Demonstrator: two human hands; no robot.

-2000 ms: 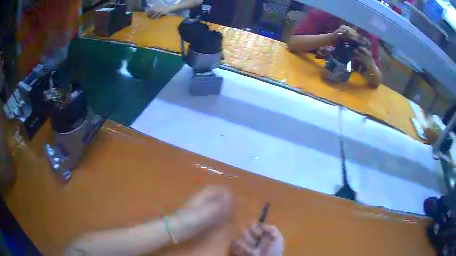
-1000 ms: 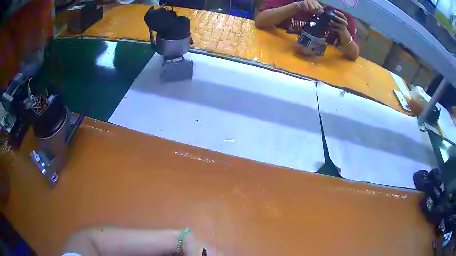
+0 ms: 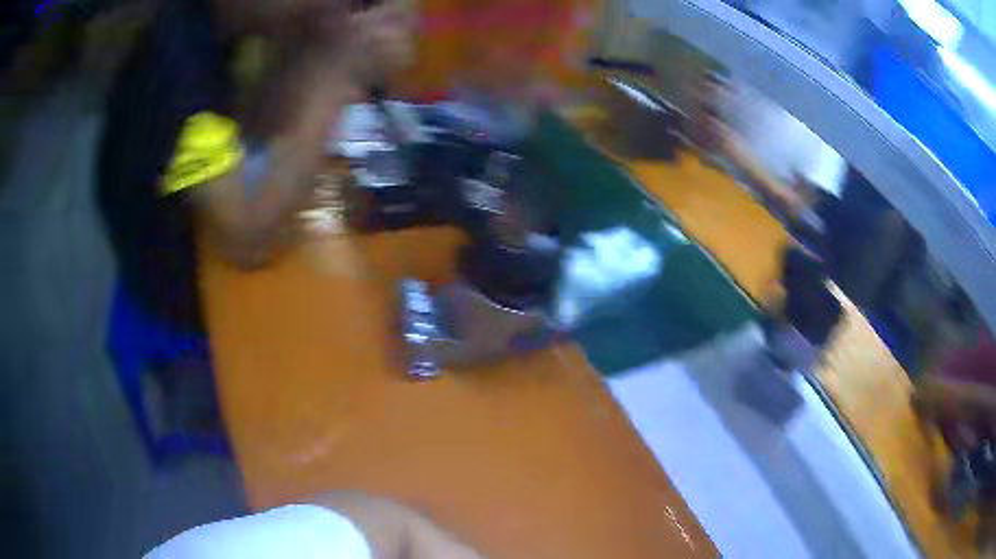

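Observation:
The picture is blurred by motion. The nearest unit is a base housing [image 3: 508,268], a round dark cup with a silver-grey outside, on the orange bench at the picture's middle. A silver mounting bracket [image 3: 418,331] sticks out at its left side. My left arm in a white sleeve enters at the bottom edge, but its hand is cut off or not discernible. My right hand is out of the picture.
A neighbour's arm with a yellow band [image 3: 204,153] is at the upper left, by a blue stool [image 3: 164,399]. White sheets [image 3: 710,437] cover the green belt [image 3: 666,306]. Another dark unit [image 3: 806,300] and people are across the belt.
The view has swung to the left, so the base housing now shows near the middle and the neighbour has come into view. Both hands and the slim dark tool have left the picture.

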